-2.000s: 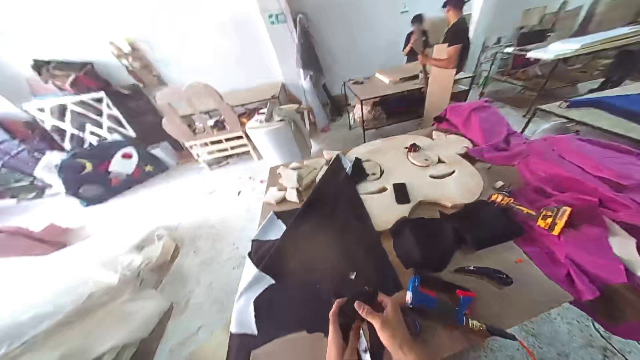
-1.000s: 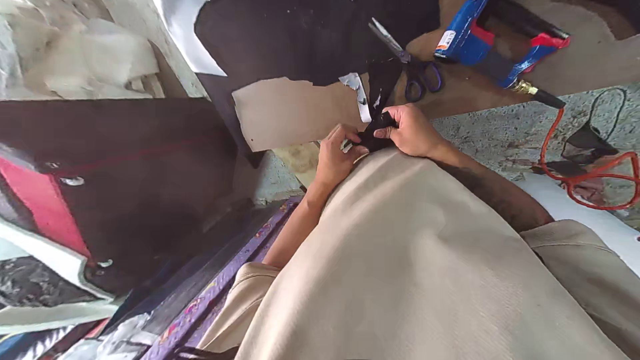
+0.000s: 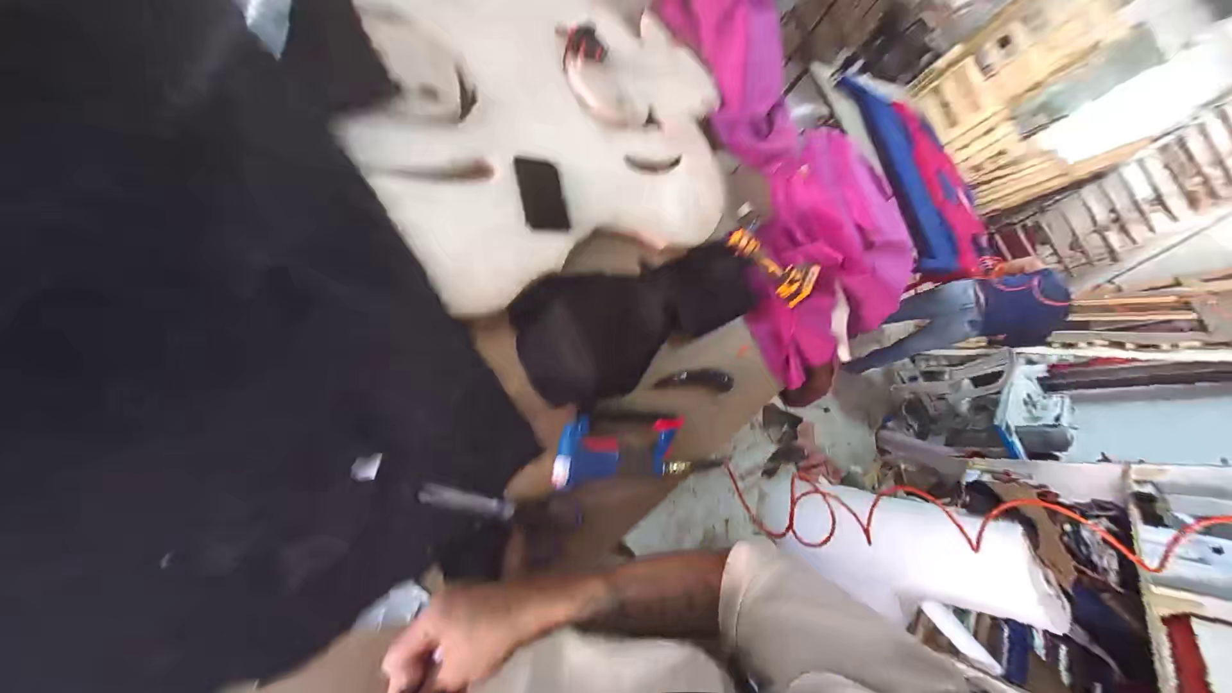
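My right hand (image 3: pixel 448 640) is low in the view beside the edge of a large black fabric sheet (image 3: pixel 241 318). Its fingers are curled; whether something dark sits between them is too blurred to tell. My left hand is out of sight. Scissors (image 3: pixel 467 501), blurred, lie across the fabric's edge above my right hand. To their right rests a blue and red air stapler (image 3: pixel 597 460) with an orange coiled hose (image 3: pixel 910 493). Folded black fabric (image 3: pixel 597 332) and a dark curved object (image 3: pixel 695 378) lie beyond the stapler. A black rectangular object (image 3: pixel 542 193) rests on a pale cut-out shape (image 3: pixel 462 226).
Magenta fabric (image 3: pixel 828 231) covers the table's far side, with a yellow and black tool (image 3: pixel 775 269) on it. A person (image 3: pixel 1020 306) in jeans and a dark blue top is in the background. A white roll (image 3: pixel 924 558) and cluttered shelving (image 3: pixel 1145 500) stand at the right.
The view has swung strongly to the right and up. A second ago both hands were together on black material by my lap; now only the right hand shows.
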